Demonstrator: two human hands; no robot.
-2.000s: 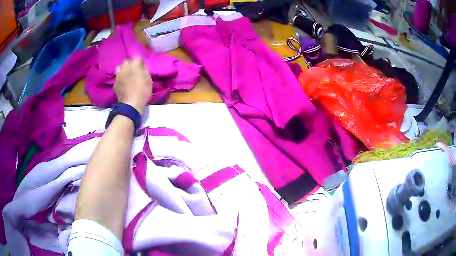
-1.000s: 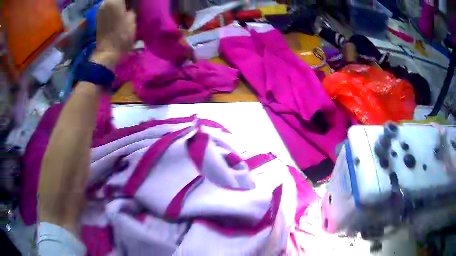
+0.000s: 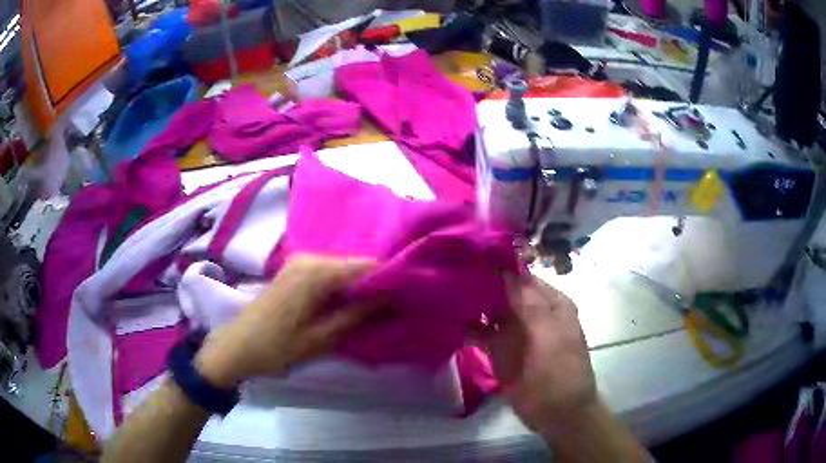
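My left hand (image 3: pixel 294 316), with a dark wristband, grips the left part of a magenta fabric piece (image 3: pixel 385 240). My right hand (image 3: pixel 548 348) holds its right edge; the fingers are blurred and partly behind the cloth. The piece is raised over the table, just left of the needle area (image 3: pixel 554 249) of the white sewing machine (image 3: pixel 616 136). The garment body (image 3: pixel 244 222), pale lilac-white with magenta strips, lies bunched on the table behind and left of my left hand. Part of it is hidden by my hands and the held piece.
Yellow- and green-handled scissors (image 3: pixel 715 330) lie right of the needle. Magenta pieces (image 3: pixel 263 122) lie at the back left, and a longer magenta length (image 3: pixel 408 95) at the back centre. A red-orange plastic bag (image 3: pixel 571 88) shows behind the machine. A blue bin (image 3: pixel 149 118) stands at far left.
My left hand has come down from the back left to the front centre with a magenta piece. My right hand has come into view on it. The view has turned right, showing more of the machine.
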